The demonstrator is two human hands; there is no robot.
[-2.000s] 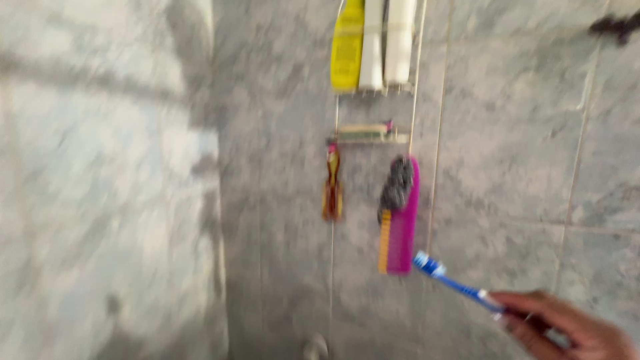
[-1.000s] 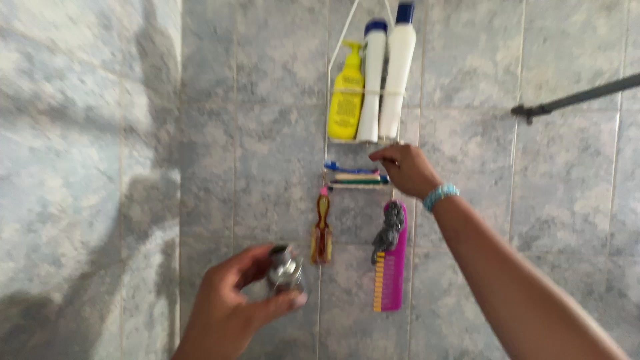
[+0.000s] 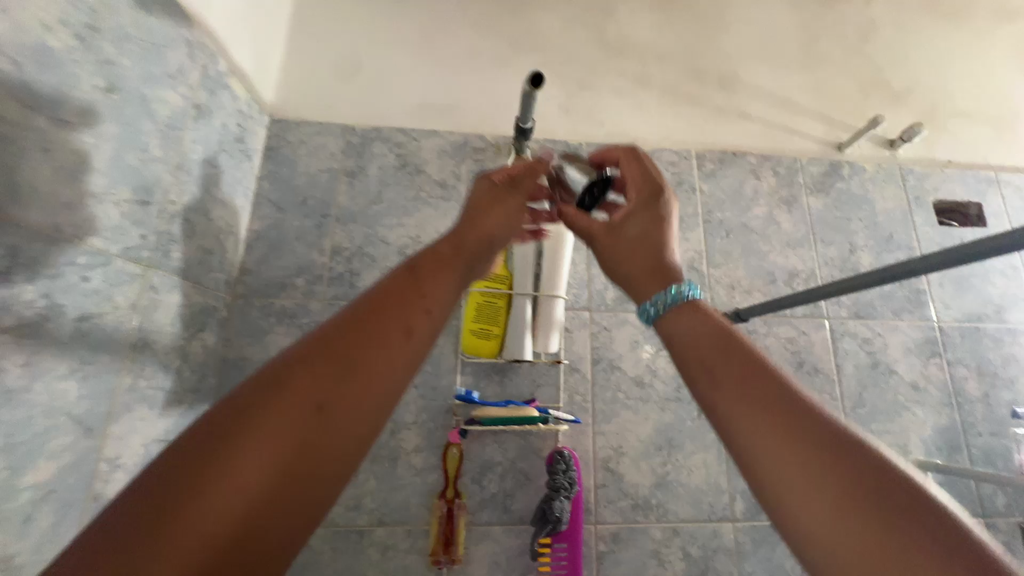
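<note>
My left hand (image 3: 512,200) and my right hand (image 3: 632,216) are raised together in front of a wire shower caddy (image 3: 565,384). Between their fingers is a small shiny object with a black part (image 3: 594,190); blur hides exactly what it is. My right fingers grip it, while my left fingertips touch or nearly touch its other side. Just above and behind the hands, an open-ended pipe (image 3: 526,112) sticks out from the wall. A yellow bottle (image 3: 486,312) and white bottles (image 3: 552,296) stand in the caddy below the hands.
A blue toothbrush (image 3: 496,400) lies on the lower shelf by a soap bar (image 3: 504,414). Beneath hang a hairbrush (image 3: 448,504) and a magenta comb (image 3: 574,512) with a grey scrunchie (image 3: 558,488). A grey rod (image 3: 864,276) crosses at right.
Both hands have moved up to meet above the bottles. My right hand has left the lower shelf, and the shiny object is now between both hands. The view has tilted upward.
</note>
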